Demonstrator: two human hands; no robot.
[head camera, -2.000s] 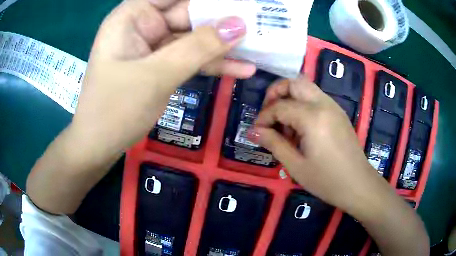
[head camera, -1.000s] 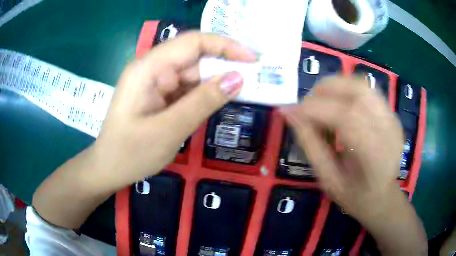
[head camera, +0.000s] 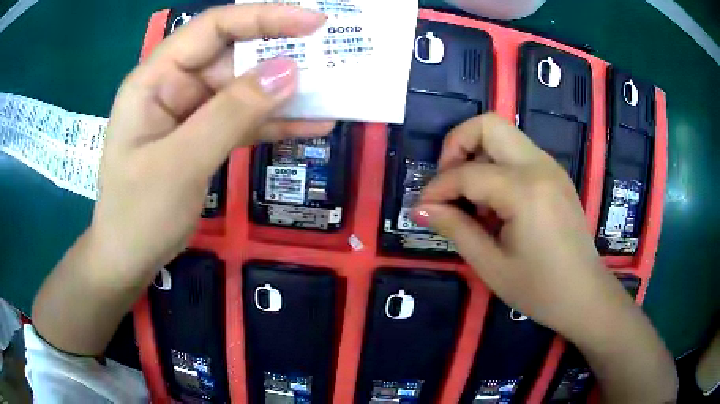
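My left hand (head camera: 205, 110) pinches the folded label strip (head camera: 355, 79) above the back row of the red tray (head camera: 363, 197). My right hand (head camera: 505, 213) has thumb and fingertips together low in the bay of a black phone (head camera: 438, 118); whether a label is between them is hidden by the fingers. The phone to its left (head camera: 272, 217) has a white small label (head camera: 286, 183) in its bay. A phone at the right (head camera: 628, 166) also shows a white label low in its bay.
More black phones (head camera: 418, 339) fill the tray's near row. A printed tail of the strip (head camera: 55, 142) trails off left over the green bench (head camera: 63, 229). The label roll (head camera: 497, 5) is cut off at the top edge. A white scrap (head camera: 356, 242) lies on the tray's middle rib.
The tray and roll appear shifted in the view. My right hand has come down from beside the strip into a phone's bay. My left hand still holds the strip.
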